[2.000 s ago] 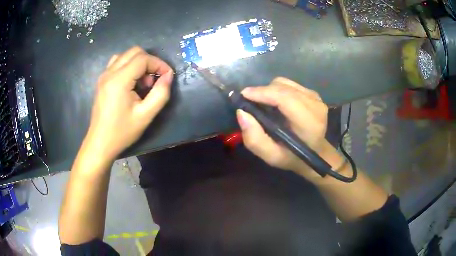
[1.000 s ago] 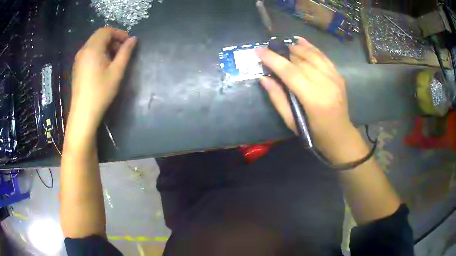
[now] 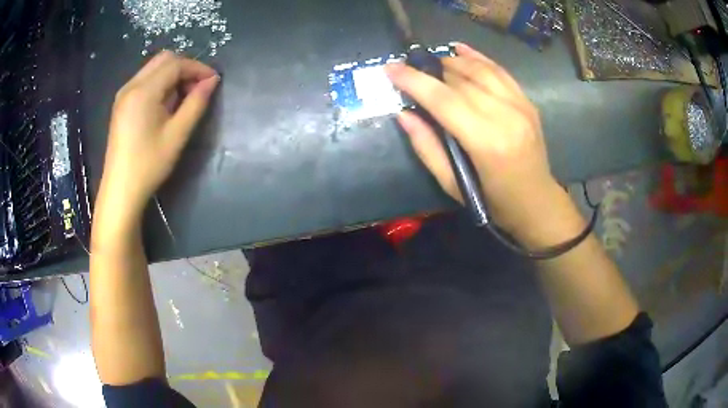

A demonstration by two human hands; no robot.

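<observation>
A blue circuit board [image 3: 375, 92] with a bright white middle lies on the dark bench mat. My right hand [image 3: 487, 131] holds the black soldering iron [image 3: 464, 179], its tip pointing up and away beyond the board. The fingers of this hand are over the board's right part and hide it; whether they touch it I cannot tell. My left hand [image 3: 164, 111] has thumb and forefinger pinched just below the pile of small clear components [image 3: 172, 20]. What is between those fingertips is too small to tell. A thin strand of solder wire [image 3: 164, 217] hangs below the left wrist.
Black component racks [image 3: 28, 183] stand at the far left. Stacked blue boards [image 3: 531, 22] lie at the upper right, beside a brown tray [image 3: 619, 40] with metallic bits. A round yellow-rimmed pot [image 3: 686, 126] sits at the right bench edge. The iron's cord [image 3: 551, 253] loops over my right wrist.
My left hand has moved from beside the board to the clear components. My right hand has moved over the board, and the iron's tip has swung from the board's lower left corner to point away.
</observation>
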